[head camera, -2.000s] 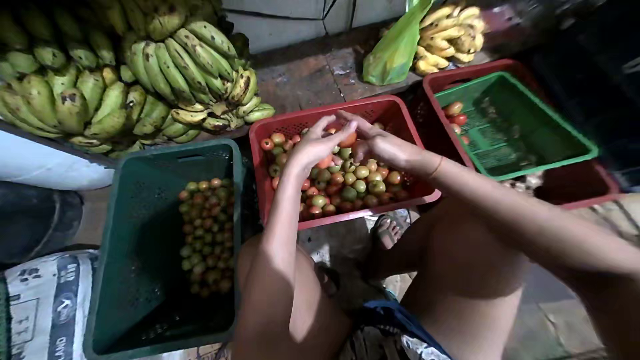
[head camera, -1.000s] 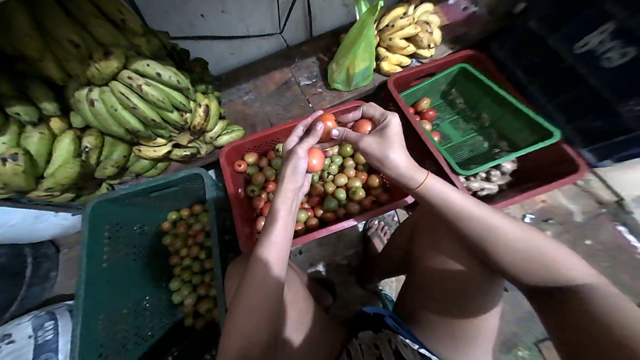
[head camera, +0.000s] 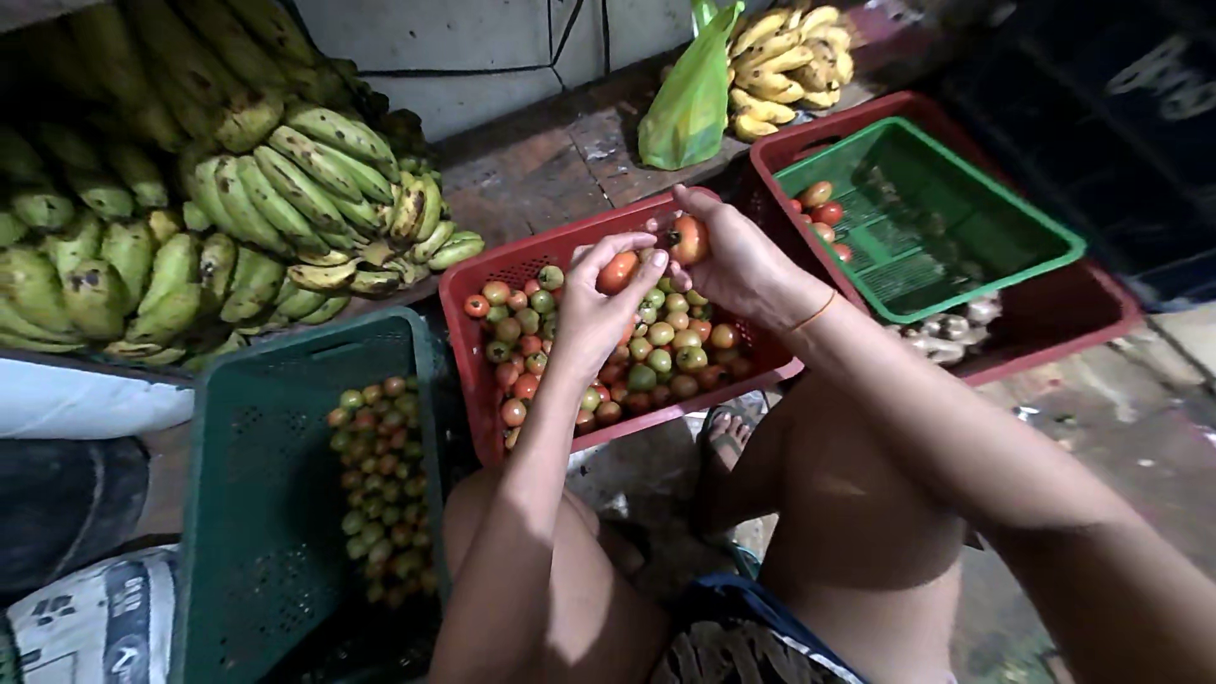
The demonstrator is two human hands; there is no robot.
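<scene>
Over the red plastic crate [head camera: 622, 437], my left hand [head camera: 608, 304] holds a reddish tomato [head camera: 618, 273] between thumb and fingers. Close beside it on the right, my right hand [head camera: 731, 252] has an orange-red tomato [head camera: 689, 240] against its palm and fingers. Green, orange and red tomatoes [head camera: 662, 334] fill much of the crate beneath both hands, partly hidden by my left hand and forearm. In the dark green crate [head camera: 214, 494] at the left, more small tomatoes [head camera: 385, 484] lie along the right side.
At the right, a green basket [head camera: 988, 285] with several tomatoes [head camera: 823, 211] sits in another red crate [head camera: 1054, 356], above ginger-like roots [head camera: 950, 332]. Green banana bunches [head camera: 285, 190] are piled at upper left. A green plastic bag [head camera: 689, 104] stands beside yellow bananas [head camera: 788, 62].
My hands were over the crate two seconds ago with their contents unclear. One second ago they were together around several red tomatoes; now they are slightly apart, each with a tomato.
</scene>
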